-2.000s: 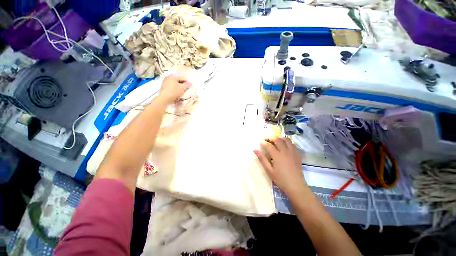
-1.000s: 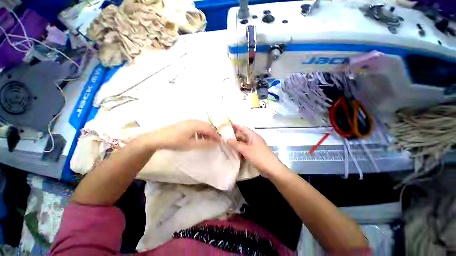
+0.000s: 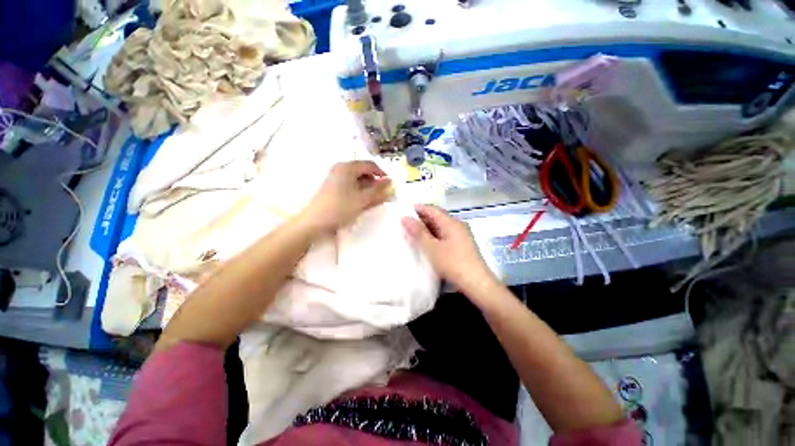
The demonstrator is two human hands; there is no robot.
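Note:
A cream garment piece (image 3: 370,270) lies bunched on the table edge in front of the needle. My left hand (image 3: 349,193) pinches its upper edge just in front of the presser foot (image 3: 390,139). My right hand (image 3: 443,244) holds the same piece at its right edge, fingertips on the cloth. Flat cream panels (image 3: 227,148) lie left of the needle. More cream cloth (image 3: 314,375) hangs on my lap below the table edge. The white sewing machine head (image 3: 558,78) stands behind my hands. Whether the cloth reaches under the foot is hard to tell.
Scissors (image 3: 577,179) with red-orange handles lie right of the needle, near lilac-white strips (image 3: 501,144) and a red stick (image 3: 528,228). Beige ties (image 3: 723,187) hang at far right. A crumpled beige heap (image 3: 187,65) is at upper left. A printed strip (image 3: 174,292) shows at the left panels.
The view has shifted and both hands have come closer to the needle. The cloth between them is lifted and bunched, where two seconds ago it lay spread flat.

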